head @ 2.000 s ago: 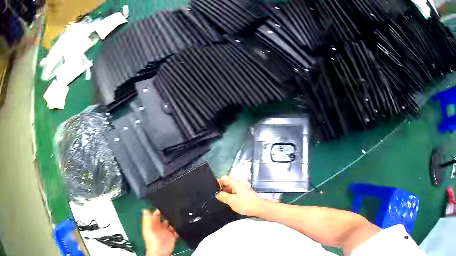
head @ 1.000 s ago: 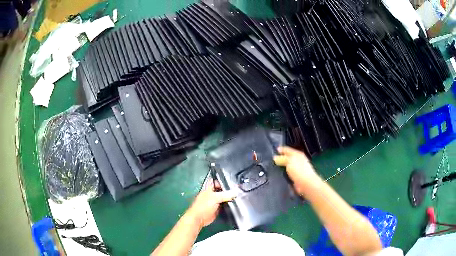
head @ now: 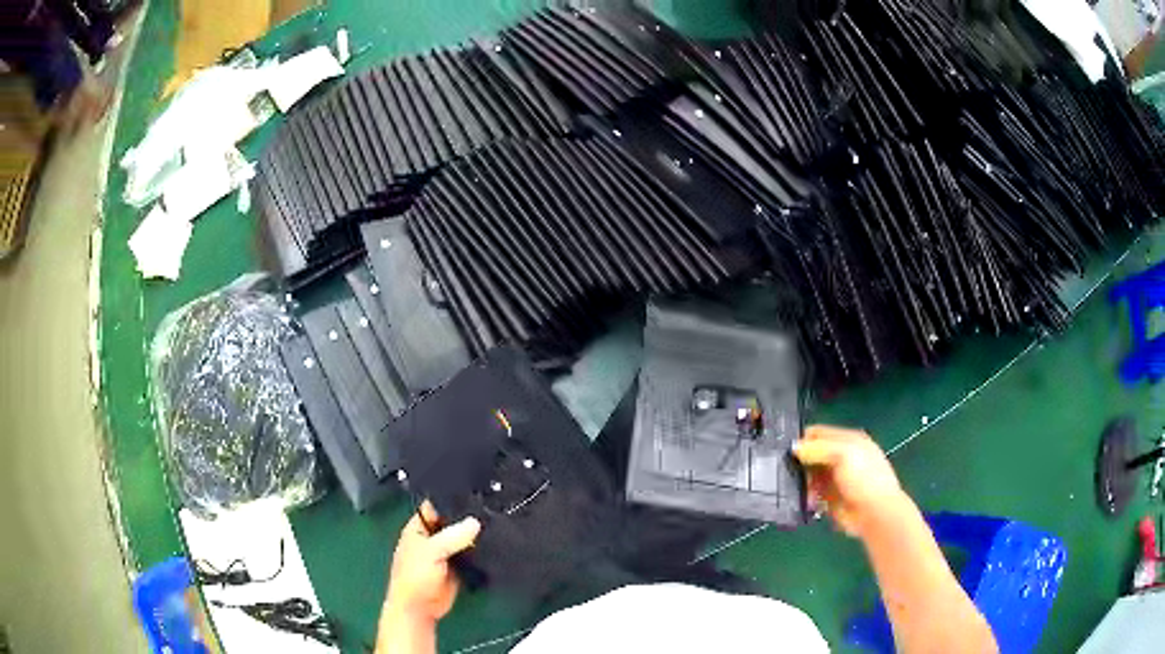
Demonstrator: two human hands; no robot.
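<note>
My left hand grips the lower left edge of a black panel, tilted over the bench, with a short orange-red wire end and small light dots on its face. My right hand holds the right edge of a second black panel, which shows a small recess and coloured wire ends near its middle. The held panels are partly blurred between the hands. Fanned rows of black panels stand behind them. A few panels lie overlapped beside the left-hand panel.
A clear plastic bag with dark contents lies at left. Below it are black cables on a white sheet. White scraps lie at far left. Blue stools stand beyond the near edge at right, with a black fan.
One second ago both hands were on one panel with a ringed recess. Now the hands are apart, each on a panel; the left has moved left and the right has moved right.
</note>
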